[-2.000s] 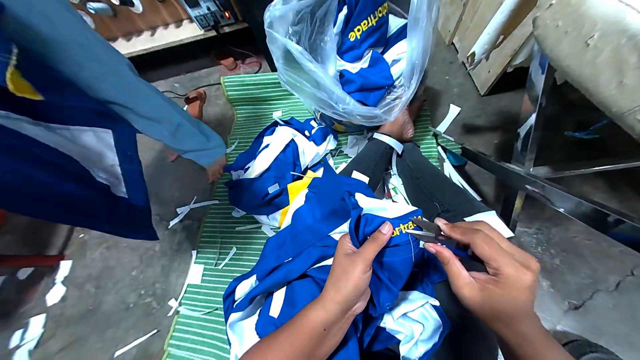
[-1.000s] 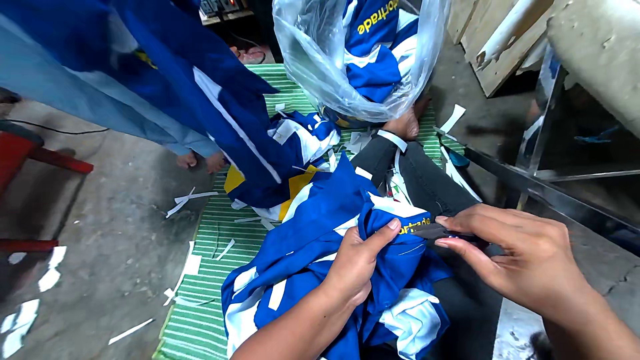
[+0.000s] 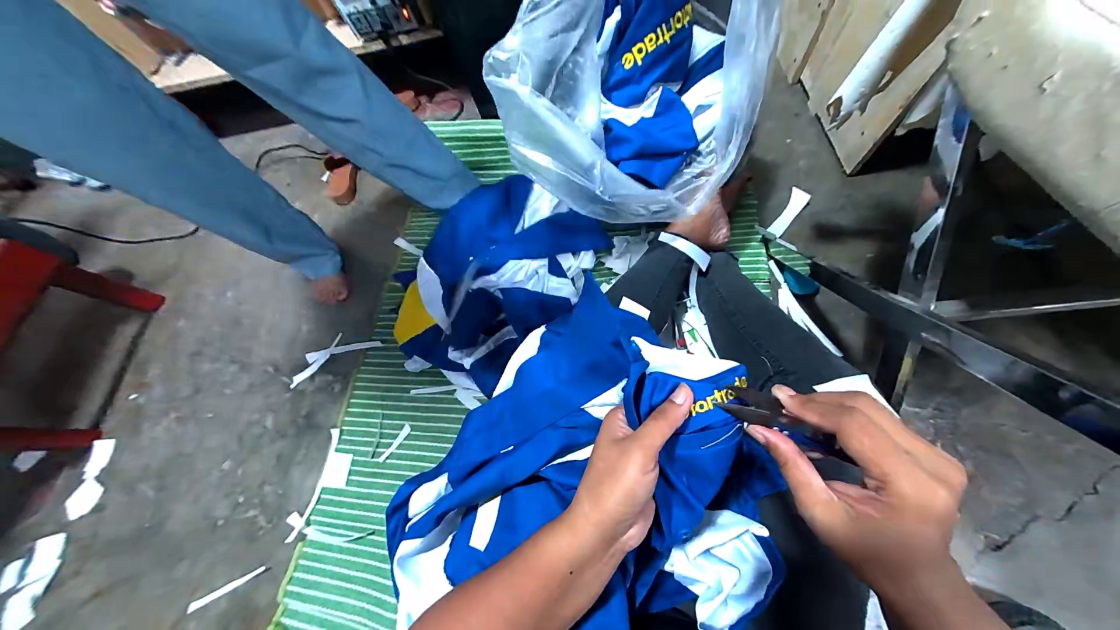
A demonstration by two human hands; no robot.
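A blue and white garment (image 3: 560,376) with yellow embroidered lettering lies bunched over my lap. My left hand (image 3: 634,464) pinches its cloth just left of the lettering, thumb on top. In my right hand (image 3: 862,464) are small dark thread snips (image 3: 757,409), held between thumb and fingers, their blades at the lettering. A loose thread shows just below the blades. Beyond my lap, a pile of similar blue, white and yellow garments (image 3: 499,271) rests on the mat. More of this clothing (image 3: 652,131) sits inside a clear plastic bag (image 3: 560,166) by my foot.
A green striped mat (image 3: 341,560) lies under the garments, with white scraps (image 3: 328,354) on it and the concrete floor. Another person's legs (image 3: 236,175) stand at the upper left. A metal frame (image 3: 971,337) stands at the right, wooden boards (image 3: 853,79) behind it, and red furniture legs (image 3: 105,289) at far left.
The blue garment that hung by the other person's legs now lies on the pile, and those legs show uncovered. My hands stay at the lettering with the cloth and snips.
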